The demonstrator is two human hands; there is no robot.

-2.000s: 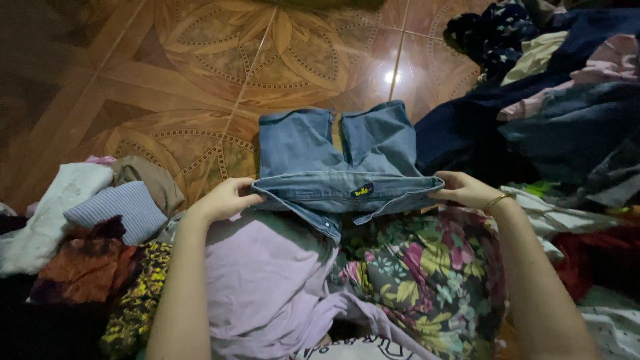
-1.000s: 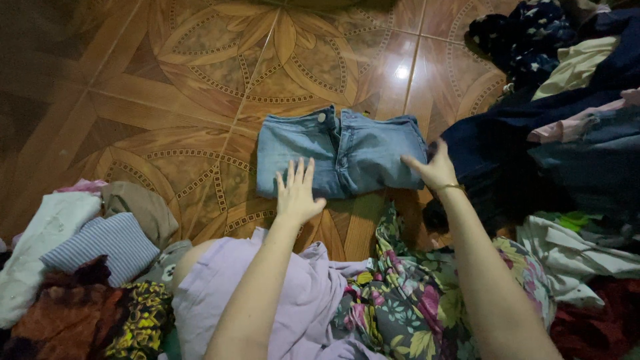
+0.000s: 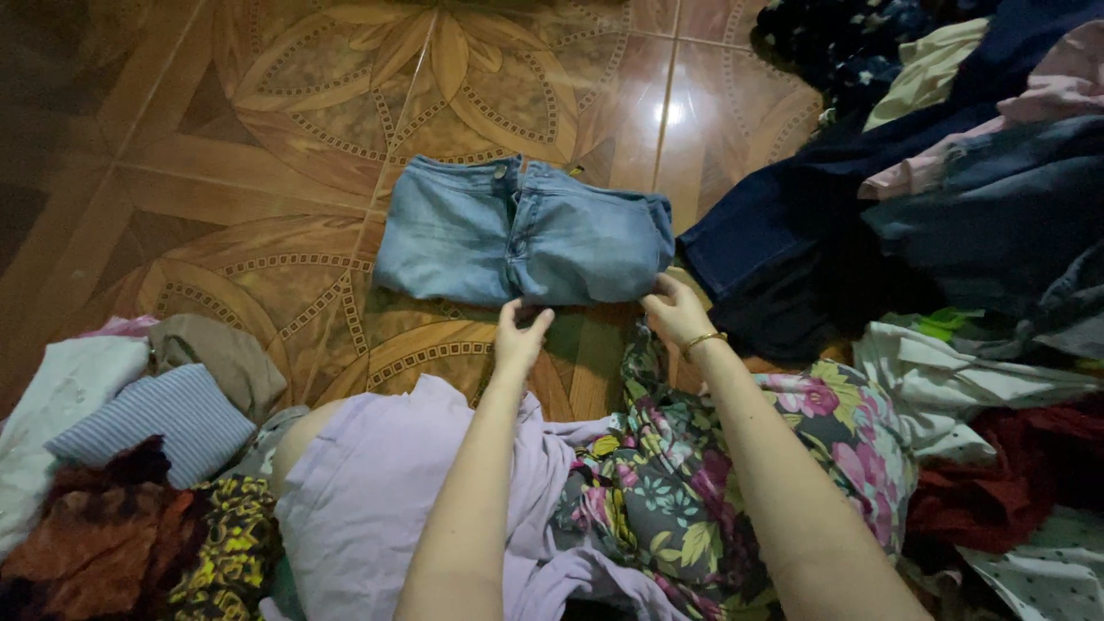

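Note:
A pair of blue denim jeans point(image 3: 526, 237) lies folded over on the tiled floor, its waistband with a metal button on the far side. My left hand point(image 3: 520, 332) is at the middle of the near folded edge, thumb and fingers apart, fingertips at the cloth. At the near right corner, my right hand point(image 3: 677, 310), with a gold-coloured bangle at the wrist, pinches the denim between thumb and fingers. Lilac cloth point(image 3: 371, 483) and floral cloth point(image 3: 681, 492) lie over my lap, below my forearms.
On the left are folded clothes, among them a striped blue piece point(image 3: 164, 423), a brown one point(image 3: 211, 358) and a yellow-black one point(image 3: 228, 552). A heap on the right holds dark blue garments point(image 3: 768, 224), white cloth point(image 3: 940, 379) and dark red cloth point(image 3: 992, 483). Patterned tiles point(image 3: 285, 190) stretch beyond.
The jeans were held by the waistband with their legs stretched away; now they lie folded over. My left hand has moved from on top of the denim to its near edge, my right hand to the near corner.

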